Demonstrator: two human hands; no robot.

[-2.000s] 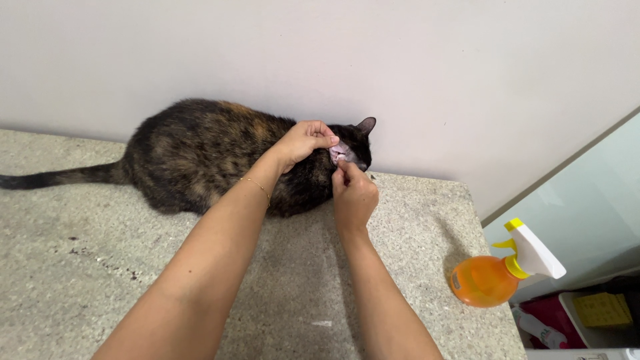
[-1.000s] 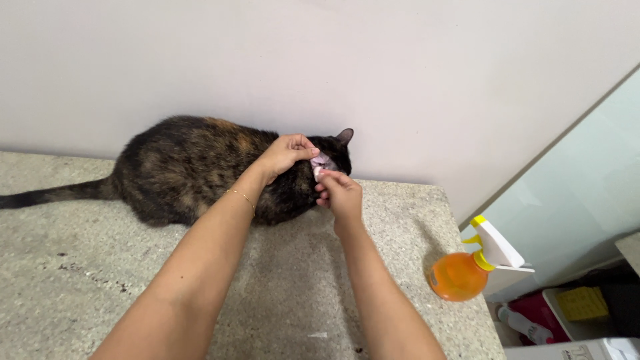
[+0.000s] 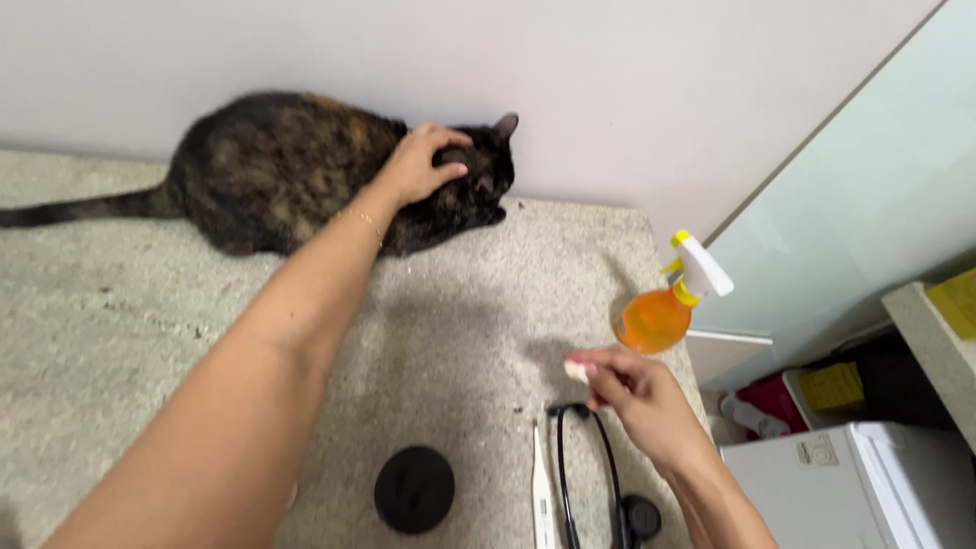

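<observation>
A tortoiseshell cat lies along the wall on a speckled stone countertop, its head to the right. My left hand rests over the back of the cat's head and neck, thumb and fingers spread around it. Away from the cat, my right hand pinches a small white piece, perhaps cotton, between thumb and fingertips. Below that hand lie a digital thermometer and a black stethoscope, partly cut off by the frame's lower edge. A spray bottle with orange liquid stands just beyond my right hand.
A round black object sits near the bottom middle of the countertop. Past its right edge are a light grey cabinet or appliance, a white bottle lying tilted, a yellow box and a frosted glass panel.
My right hand has moved from the cat's ear down and right with the white piece. My left hand has let go of the ear and lies on the head. The view has shifted downward.
</observation>
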